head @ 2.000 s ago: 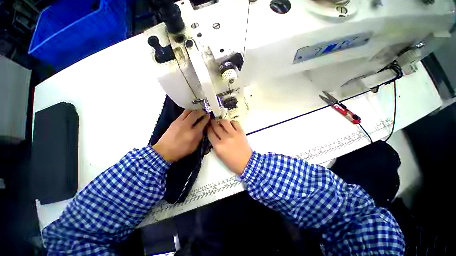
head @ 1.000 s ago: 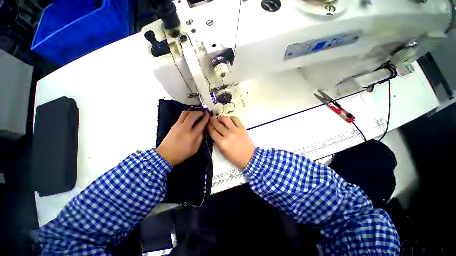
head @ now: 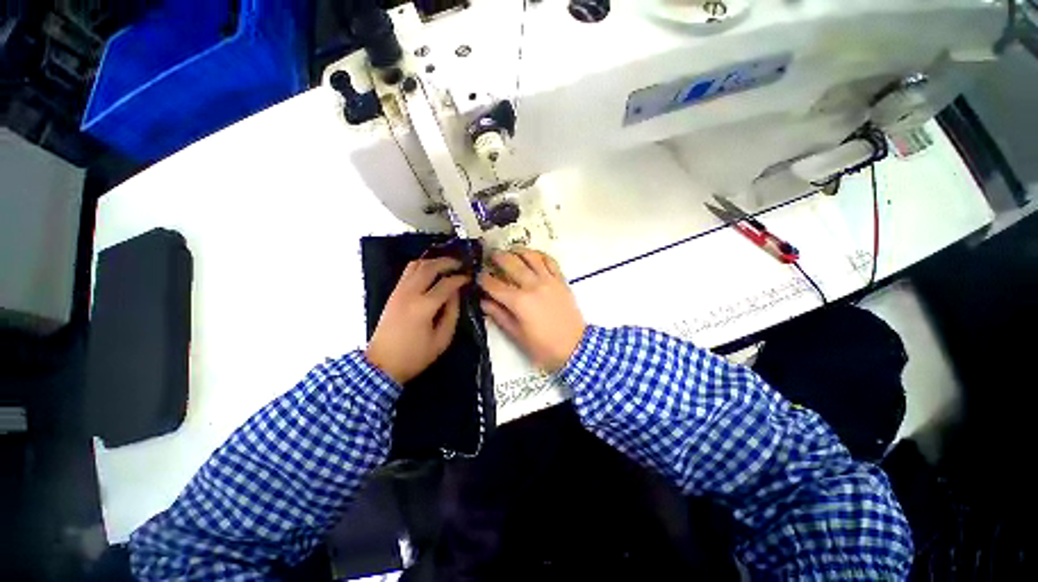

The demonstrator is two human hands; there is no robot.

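Observation:
A black fabric panel (head: 438, 398) with a pale stitched edge lies on the white table beneath the presser foot (head: 467, 227) of the sewing machine. My left hand (head: 418, 318) rests on the panel with its fingertips pressing the fabric beside the foot. My right hand (head: 533, 305) is at the panel's right edge, its fingertips at the fabric just in front of the foot. Black tape (head: 660, 248) runs across the table from the right to behind my right fingers. The needle and the exact finger contact are hidden.
Red-handled snips (head: 760, 234) lie open right of my right hand. A long black case (head: 142, 335) lies at the table's left. Dark panels (head: 837, 375) sit at the table's front right. A blue bin (head: 182, 74) stands behind the table. The white machine head (head: 592, 85) spans the back.
The panel has turned from a slant to nearly straight towards me, then shifted slightly. Both hands remain at the foot on the fabric. The whole view has shifted a little.

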